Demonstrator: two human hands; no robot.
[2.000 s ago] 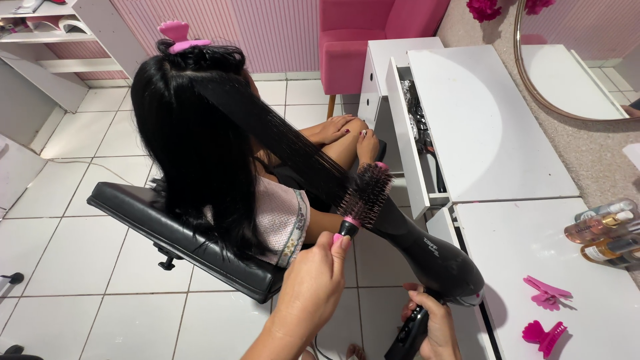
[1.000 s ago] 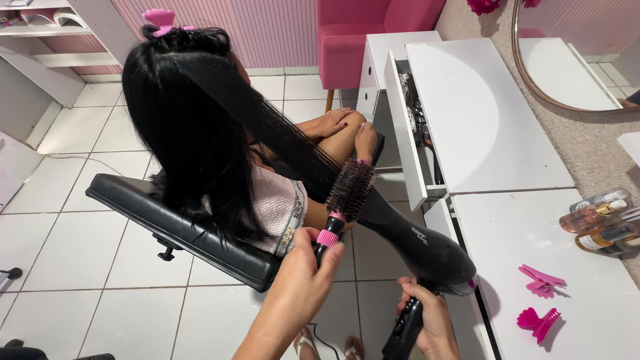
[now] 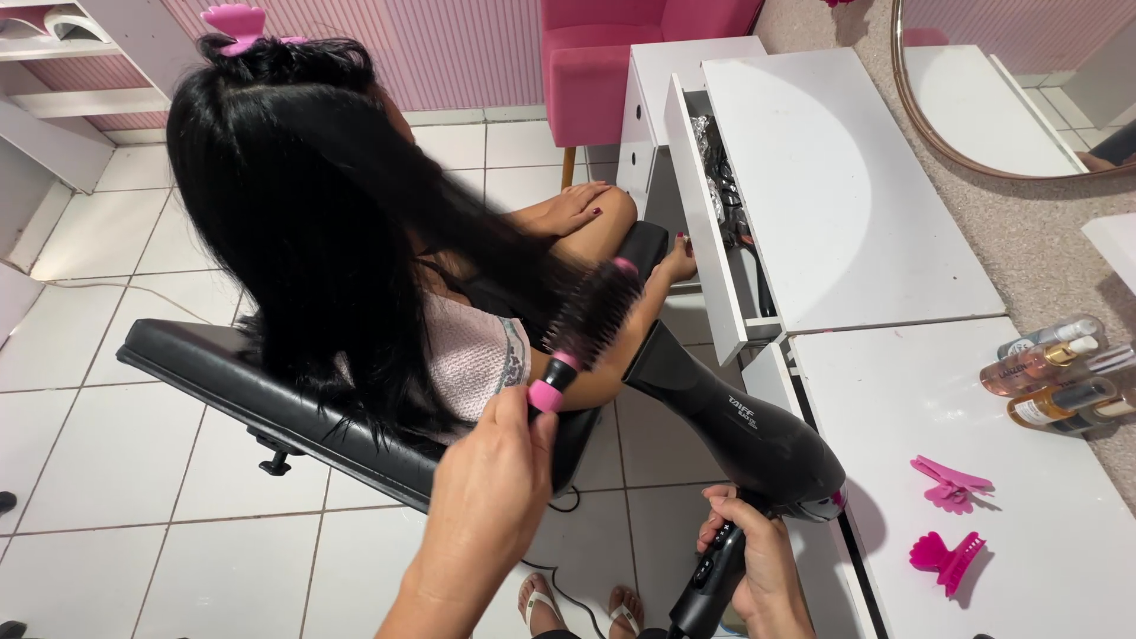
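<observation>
My left hand (image 3: 497, 479) grips the handle of a round hairbrush (image 3: 593, 315) with a pink ring and dark bristles. A stretched section of long black hair (image 3: 293, 213) runs from the head of a seated person to the bristles. In my right hand (image 3: 754, 550) is a black Taiff hair dryer (image 3: 737, 426), held by its handle, its flat nozzle close to the right of the brush and not touching it. A pink claw clip (image 3: 235, 27) holds hair up on top of the person's head. The person's hand (image 3: 679, 262) is near the open drawer.
The person sits in a black salon chair (image 3: 284, 399). At the right stands a white dressing table (image 3: 852, 195) with an open drawer (image 3: 710, 240) holding foil and tools. Pink clips (image 3: 950, 564) and several bottles (image 3: 1034, 368) lie or stand on it. A cable crosses the tiled floor.
The dryer's nozzle has moved away from the hair, to the right of the brush. The seated person's nearer hand has left the knee and is out by the drawer.
</observation>
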